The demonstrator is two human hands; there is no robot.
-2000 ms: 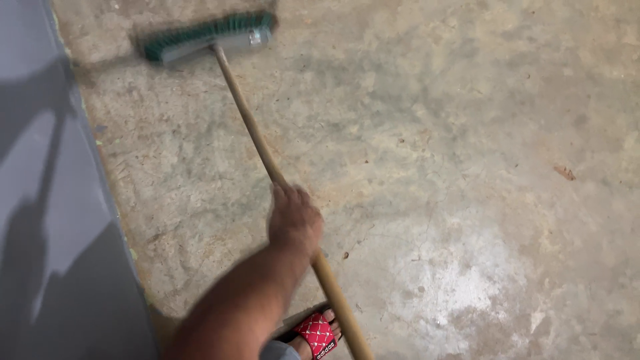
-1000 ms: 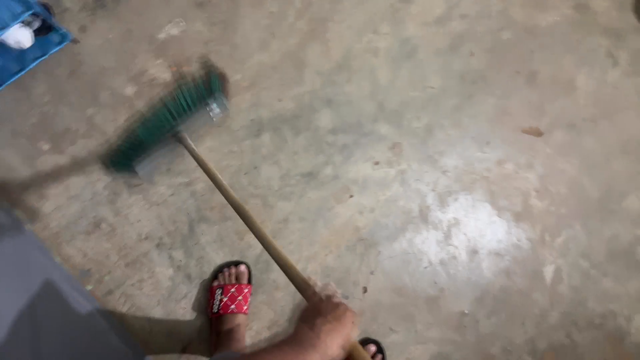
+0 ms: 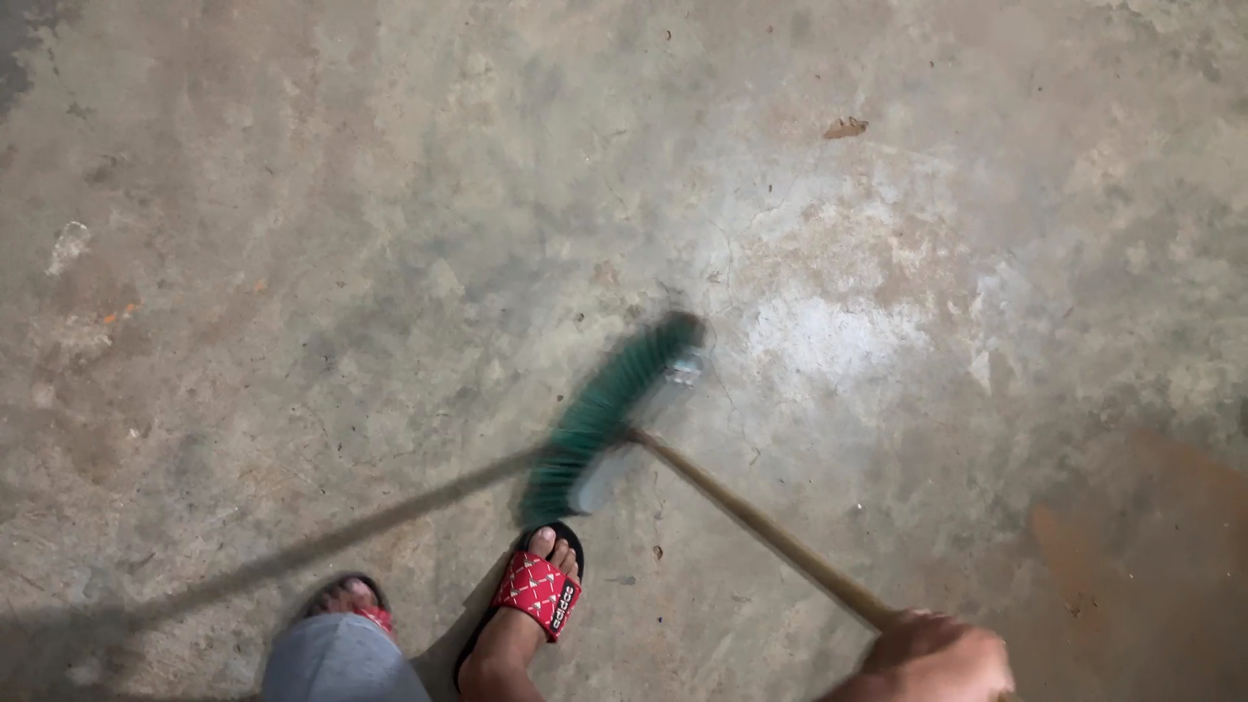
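Note:
A push broom with green bristles (image 3: 600, 414) and a pale head crosses the middle of the view, blurred by motion. Its wooden handle (image 3: 770, 531) slants down to the lower right, where my left hand (image 3: 931, 658) is closed around it. The lower end of the bristles is close to the toes in a red and black slide sandal (image 3: 536, 590); whether they touch is not clear. My right hand is out of the picture, and the far end of the handle is cut off.
Stained concrete floor (image 3: 439, 224) surrounds the broom. A dry brown leaf (image 3: 845, 128) lies at the upper right, with small specks of debris scattered about. The other sandalled foot (image 3: 349, 597), below a grey trouser leg (image 3: 336, 663), stands at the lower left. A shadow stretches left from the broom.
The broom head has come closer to my feet and the handle now slants more. My left hand still grips it. The view has shifted, leaving the blue item out of frame.

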